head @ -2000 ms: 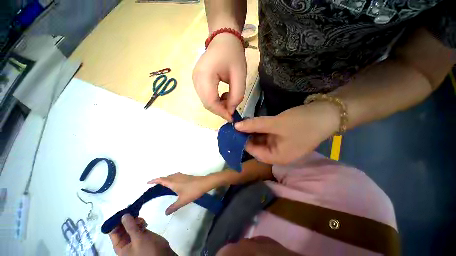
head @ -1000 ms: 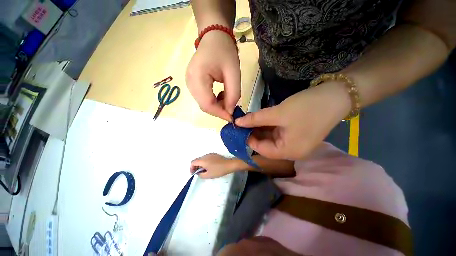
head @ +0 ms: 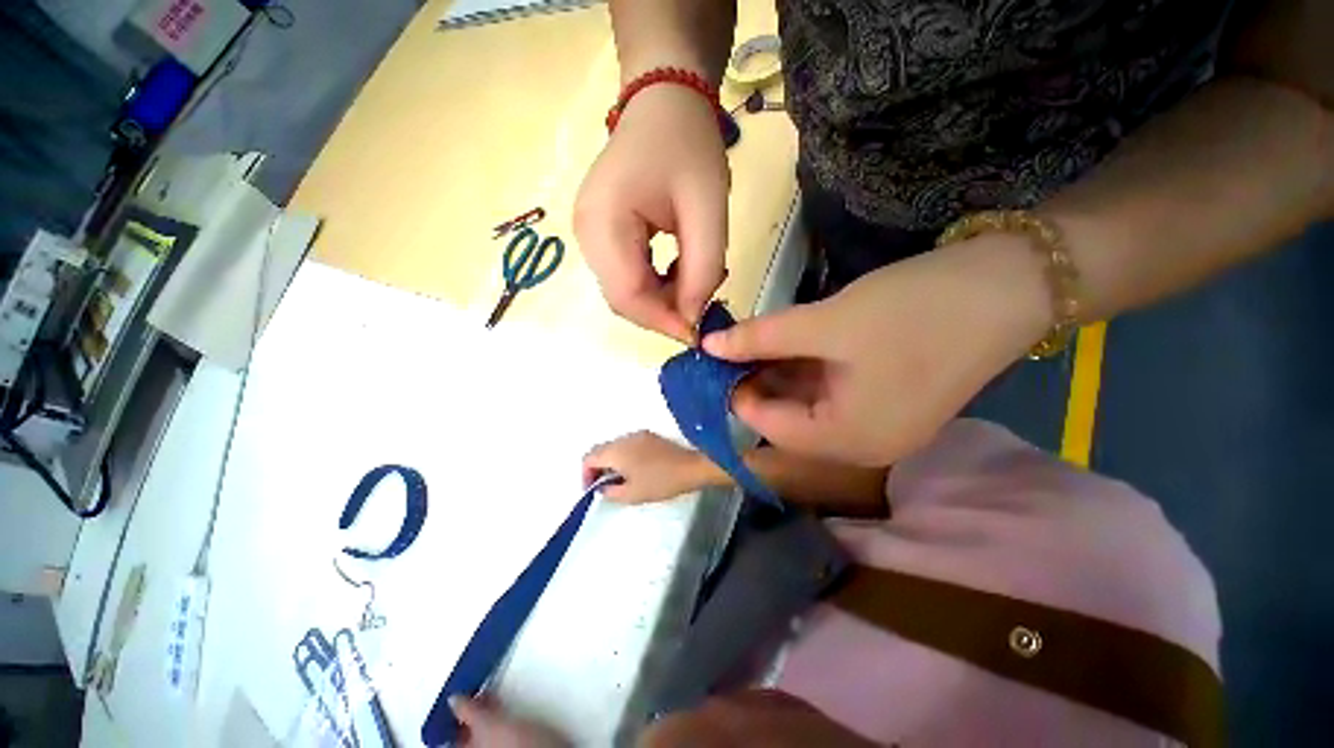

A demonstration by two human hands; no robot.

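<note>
My left hand [head: 500, 728], partly cut off by the bottom edge, grips the lower end of a long navy denim band [head: 512, 618]. My right hand [head: 651, 469] pinches the band's upper end, where a pale edge shows. The band runs slantwise between them above the white table. Another person's two hands pinch a curved blue denim piece [head: 705, 398] with small light dots, in the air above my right hand. A finished dark C-shaped band [head: 414, 512] lies on the white table at the left.
Green-handled scissors [head: 531, 263], small red snips [head: 519, 222] and a tape roll [head: 755, 60] lie on the tan board [head: 424, 161]. Pale strips with blue-grey edges [head: 340, 680] lie at the lower left. A standing person in a dark patterned top is at the upper right.
My right hand had spread fingers two seconds ago and now pinches the band's end. The band now hangs lengthwise between my hands. The view has shifted, so the table things appear further right and higher.
</note>
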